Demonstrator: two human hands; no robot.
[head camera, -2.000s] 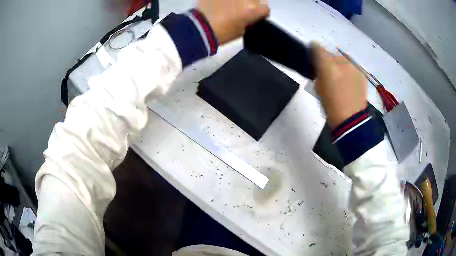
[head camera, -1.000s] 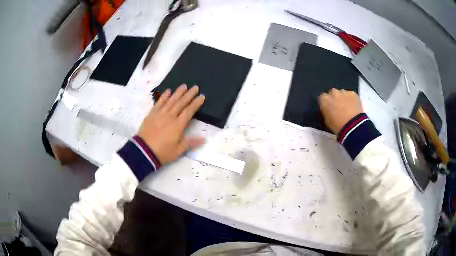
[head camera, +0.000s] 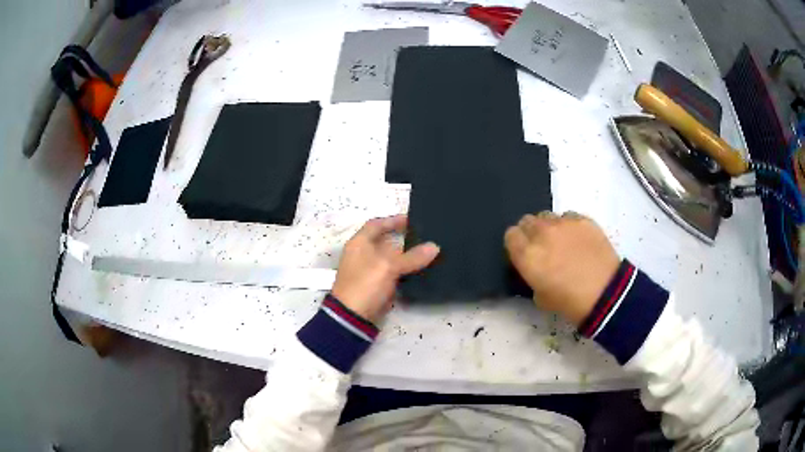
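A black fabric piece (head camera: 477, 238) lies near the table's front edge, its far end overlapping another black piece (head camera: 455, 106) beyond it. My left hand (head camera: 375, 265) holds its near left edge, thumb on top. My right hand (head camera: 560, 265) has its fingers curled on the near right edge. What is under the fabric is hidden. A long pale metal strip (head camera: 212, 271) lies left of my left hand, its right end by that hand.
A black fabric stack (head camera: 253, 161) and a smaller black piece (head camera: 137, 163) lie left, with dark scissors (head camera: 188, 93) between. Grey templates (head camera: 554, 48) and a red-handled tool (head camera: 492, 16) are far. An iron (head camera: 675, 172) stands right, near a dark pad (head camera: 687, 95).
The view has shifted right. My right hand has brought a black piece toward the near edge. My left hand has left the stack and now holds that piece's left edge.
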